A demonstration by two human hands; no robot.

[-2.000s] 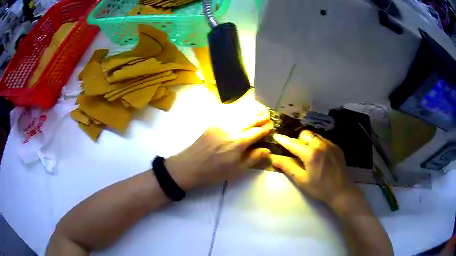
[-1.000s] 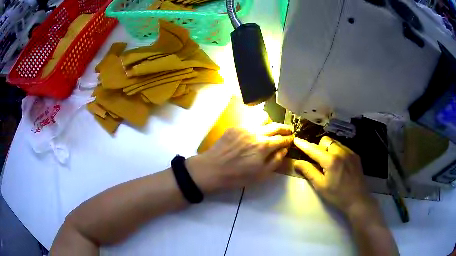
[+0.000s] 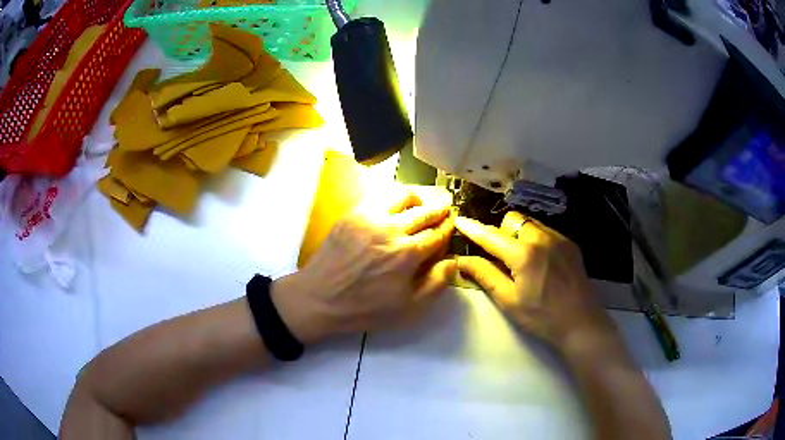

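Observation:
A mustard-yellow fabric piece [image 3: 325, 199] lies under my left hand, brightly lit, left of the presser foot [image 3: 454, 186]. My left hand [image 3: 379, 253] is bare, with a black band at the wrist. It presses flat on the fabric, fingertips at the needle area. My right hand [image 3: 529, 271], with a ring, has its fingertips close to the left ones, just in front of the presser foot. What lies under the right fingers is hidden. The white sewing machine head [image 3: 551, 94] stands above and right.
A loose pile of mustard pieces [image 3: 202, 125] lies left, before a green basket [image 3: 258, 33]. A red basket [image 3: 64, 94] and crumpled plastic bag [image 3: 34, 219] are far left. A black lamp [image 3: 370, 90] hangs near the needle. A slim green-ended tool [image 3: 658, 326] lies right.
More of the yellow fabric now shows left of my left hand than two seconds ago. The view has shifted to and fro. Both hands keep about the same place by the needle.

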